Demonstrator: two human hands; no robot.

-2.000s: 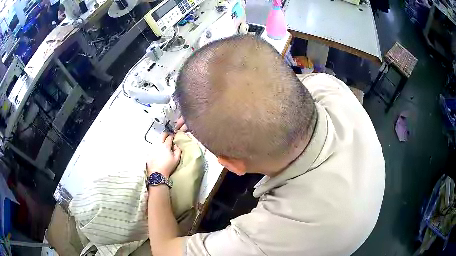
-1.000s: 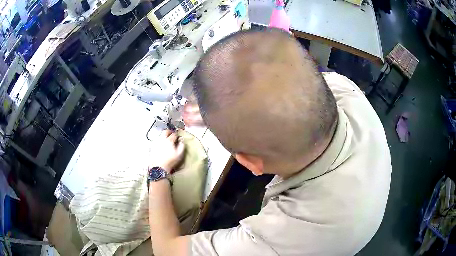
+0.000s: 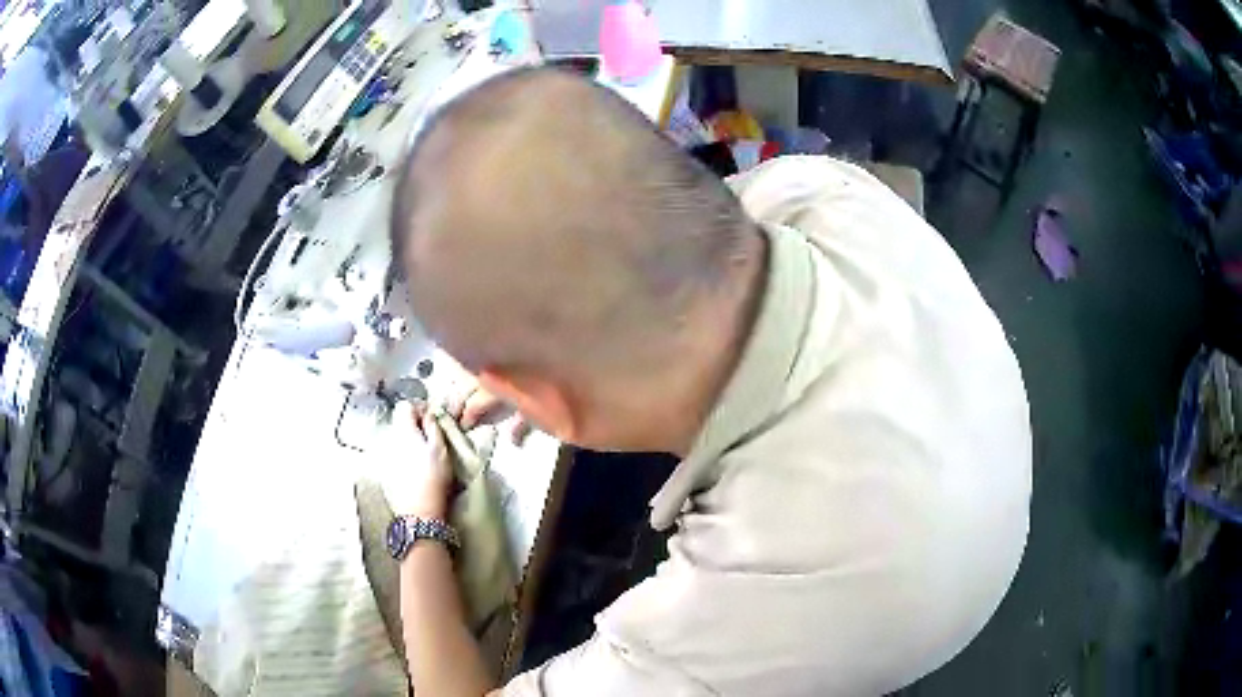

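An olive-khaki garment (image 3: 480,538) with a pale striped lining (image 3: 307,620) lies bunched on the white table and over its near edge. My left hand (image 3: 425,463), with a wristwatch, is closed on the narrow edge of the garment just before the needle area. My right hand (image 3: 488,411) is at the same edge, its fingers on the cloth; the head hides part of it. The sewing machine (image 3: 307,327) stands beyond the hands, partly hidden by the head. The needle area (image 3: 406,391) is small and blurred.
A thin bent wire (image 3: 343,425) lies left of the needle area. A control panel (image 3: 327,75) stands behind the machine. A pink bottle (image 3: 629,41) is at the far table end. A stool (image 3: 1011,61) stands at the upper right.
The view has shifted and the head has tilted left. The right hand has come from beside the needle back to the cloth edge near the left hand. The garment edge is now raised between them.
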